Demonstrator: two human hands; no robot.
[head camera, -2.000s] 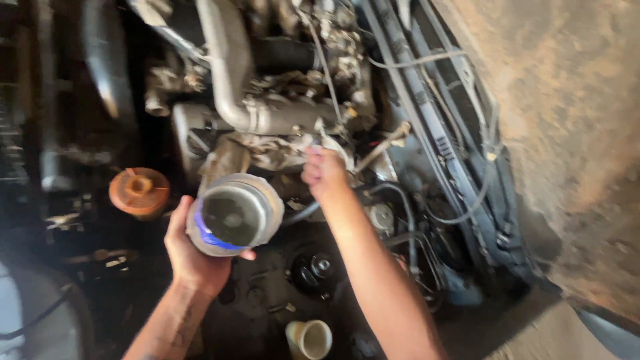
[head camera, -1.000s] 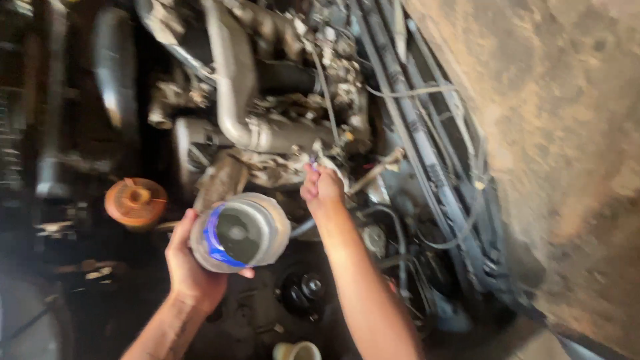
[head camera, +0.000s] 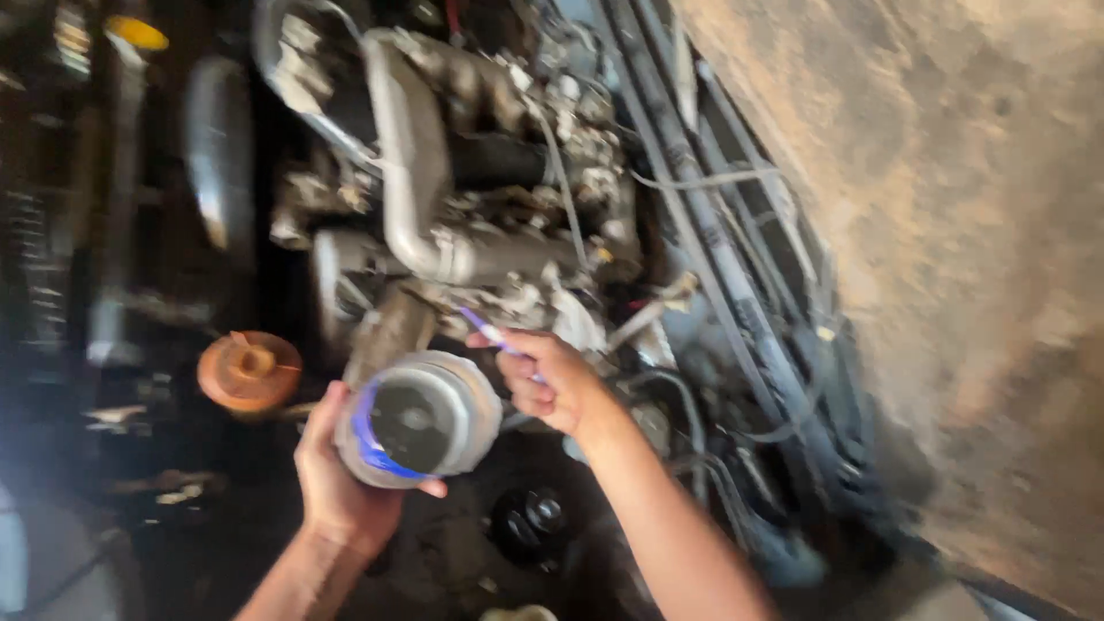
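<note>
My left hand (head camera: 349, 483) is wrapped around a round, clear plastic container (head camera: 470, 401) with a blue mark or band on its side and dark liquid inside. It is held tilted at the lower middle of the head view. Just to its upper right, my right hand (head camera: 552, 379) grips a thin purple tool (head camera: 473, 319), perhaps a brush, its far end pointing up and left toward the engine. What the tool's tip touches is blurred. Behind both hands lies a vehicle engine with a bent metal pipe (head camera: 401, 164).
An orange-brown round cap or reservoir (head camera: 250, 371) sits left of the container. Metal rails and a hose (head camera: 707, 181) run along the right, beside a large rusty brown panel (head camera: 975, 216). A black round part (head camera: 530, 517) lies below, with a pale cup-like thing (head camera: 517, 614) at the bottom edge.
The purple tool in my right hand shows more plainly now, and that hand has come down closer to the container. My left hand still holds the container.
</note>
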